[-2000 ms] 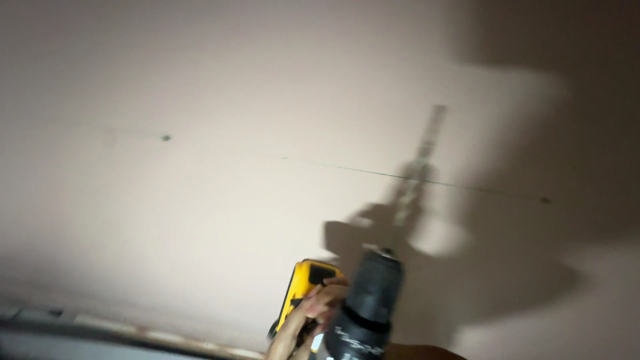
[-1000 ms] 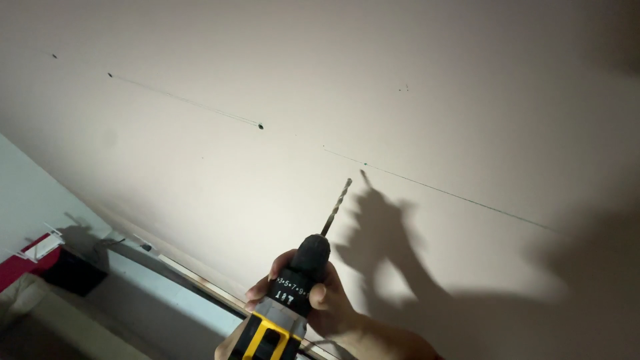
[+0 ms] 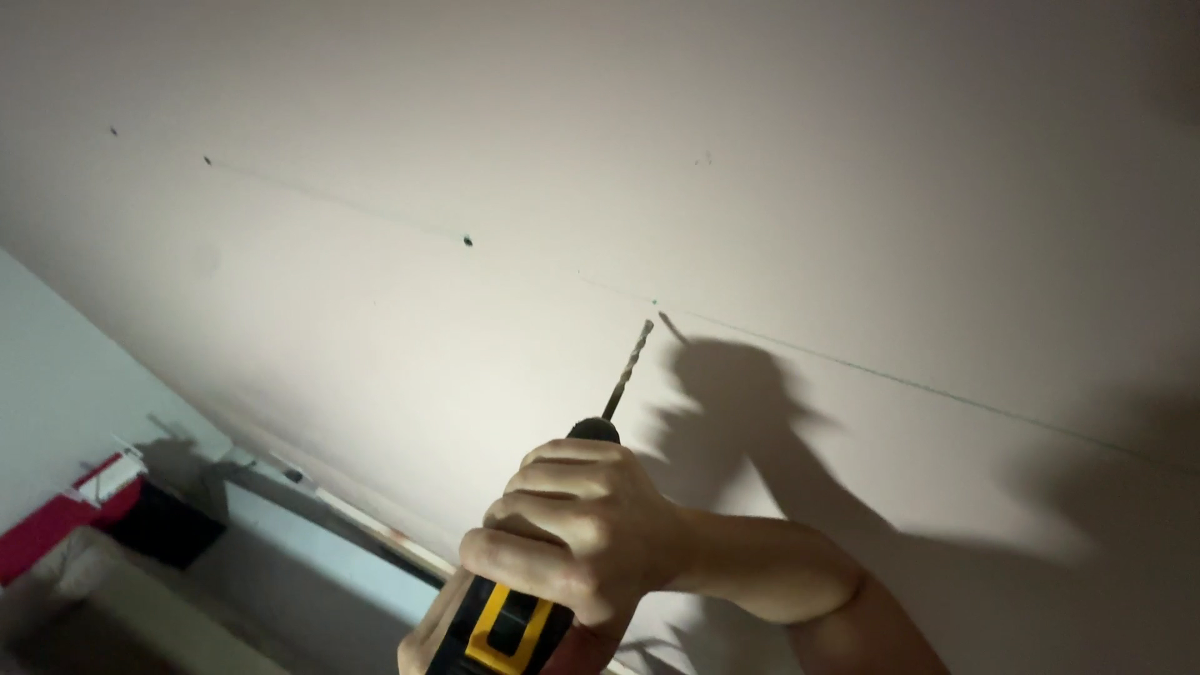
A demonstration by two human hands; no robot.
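A black and yellow power drill [image 3: 511, 630] points up toward a pale, flat painted surface. My right hand [image 3: 581, 530] wraps over its front just behind the chuck [image 3: 594, 430], its arm coming from the right. My left hand [image 3: 433, 619], only partly visible at the bottom, holds the drill lower down; the handle is hidden. A masonry drill bit [image 3: 628, 369] sticks out of the chuck. Its tip appears just below a small green mark [image 3: 654, 302] on a thin drawn line [image 3: 900, 380]; whether it touches the surface cannot be told. A dark hole [image 3: 468, 242] lies to the left.
Two more dark holes [image 3: 207, 160] lie at the upper left. Below left are a pale adjoining wall [image 3: 56, 328], a red object [image 3: 47, 534], a black object [image 3: 173, 525] and a long ledge or trim [image 3: 375, 530]. Shadows of the hands and drill fall to the right.
The drill bit's tip stands close to the green mark, as it did a second ago. My right hand has shifted its grip from around the chuck's sides to over the top. The view has swung since two seconds ago.
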